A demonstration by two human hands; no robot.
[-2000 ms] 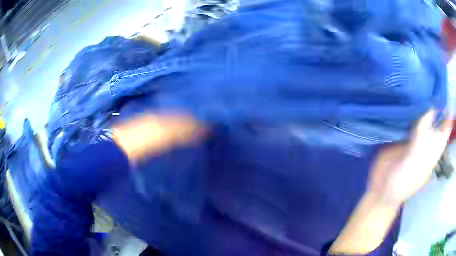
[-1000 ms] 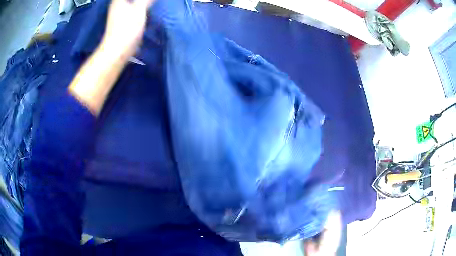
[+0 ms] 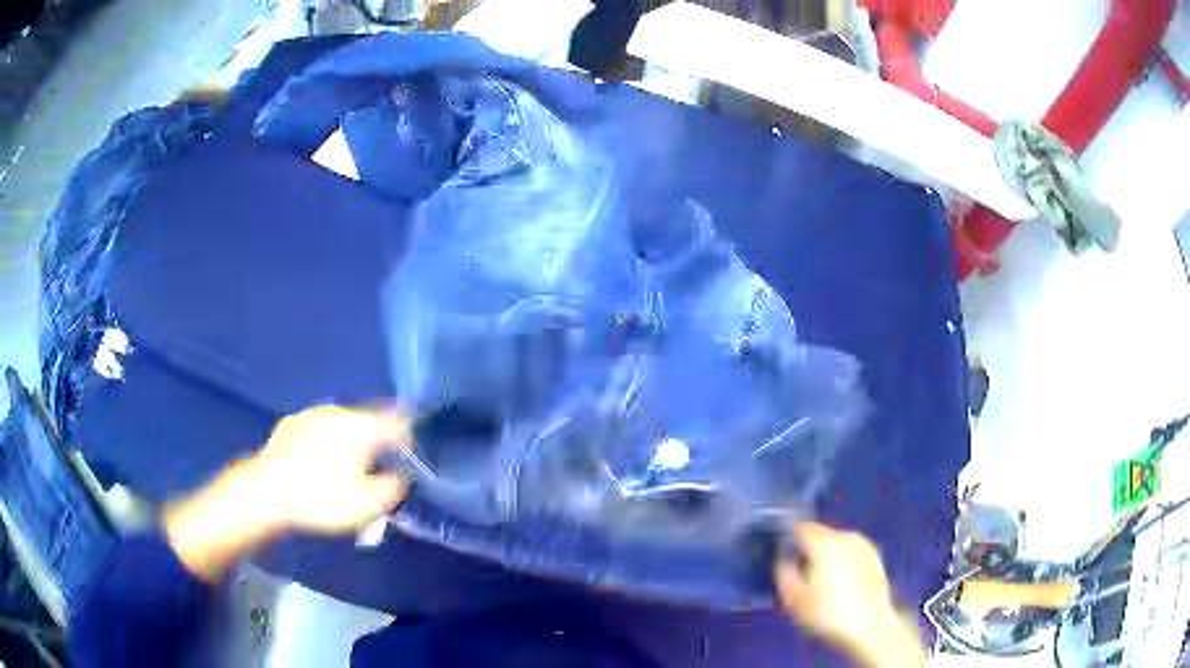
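Blue denim jeans lie crumpled on the navy ironing table cover, the waistband towards me and the legs bunched towards the far side. A small pale round spot, like a button, shows near the waistband. My left hand is closed on the left end of the waistband, and a small white tag shows beside it. My right hand is at the right end of the waistband, blurred, with its fingers closed on the denim.
A steam iron with a yellow-tan handle is parked at the lower right, beyond the table edge. A denim pile hangs along the left edge. Red pipes and a grey-green cloth are at the upper right.
The jeans have gone from being swung in the air to lying on the table. My left hand has come down from the far side to the near waistband. The right hand stays near the front.
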